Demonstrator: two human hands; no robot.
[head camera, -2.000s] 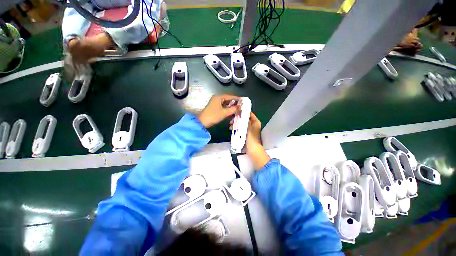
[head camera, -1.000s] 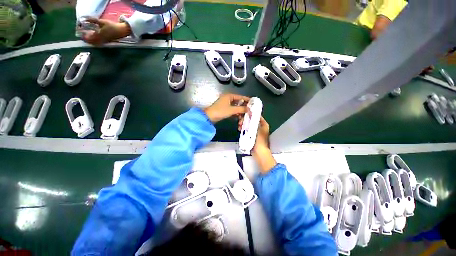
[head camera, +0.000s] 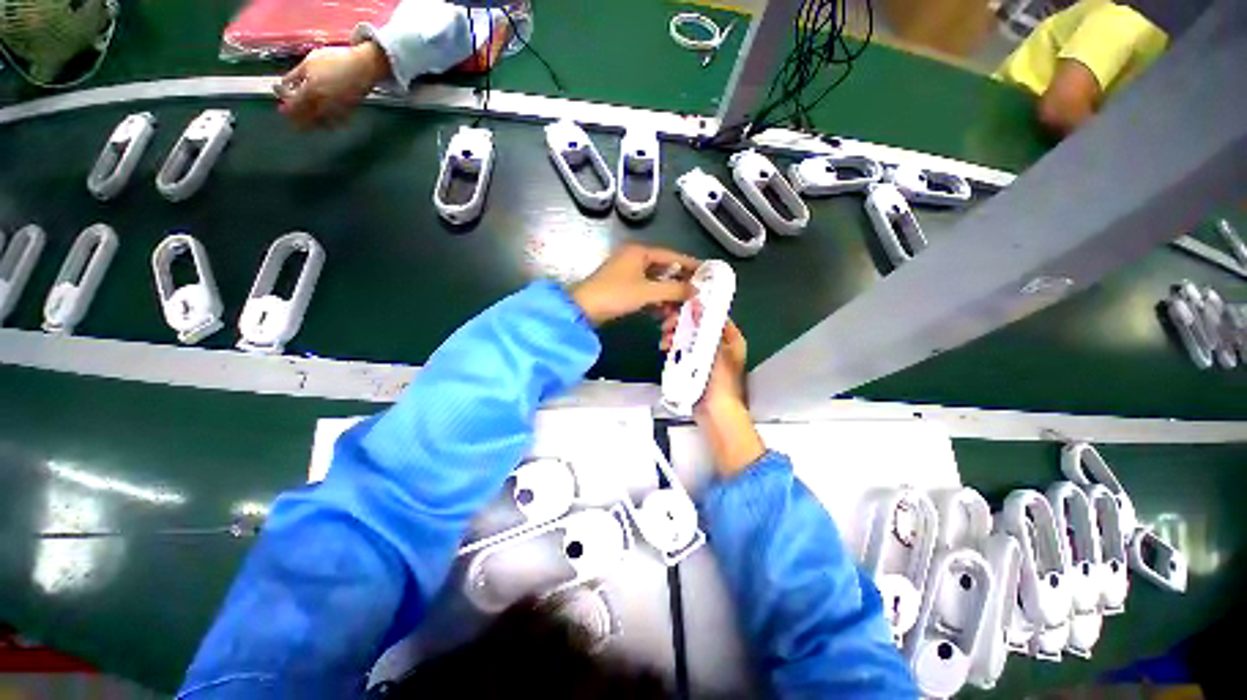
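A white plastic housing (head camera: 699, 339) is held nearly upright, seen edge-on, above the belt's near rail. My right hand (head camera: 725, 367) is closed around its right side and lower part; some fingers are hidden behind it. My left hand (head camera: 636, 283) is at its upper left, with thumb and fingertips pinched on a tiny clear or pale part (head camera: 666, 272) close to the housing's top. Whether that part touches the housing cannot be told. Several white housings (head camera: 596, 542) with black dots lie on the white sheet (head camera: 780, 458) below my forearms.
The dark green belt (head camera: 369, 192) carries spaced housings. A grey post (head camera: 957, 260) slants across the right. Housings stand in tight rows (head camera: 1046, 554) at the bench's right. Black cables (head camera: 821, 69) hang at the back. Another person's hand (head camera: 332, 85) and a yellow sleeve (head camera: 1094, 48) are across the belt.
My hands keep hold of the housing and small part, which sit slightly further right in the picture. The other person's hand has moved right over the belt. More of the yellow sleeve shows.
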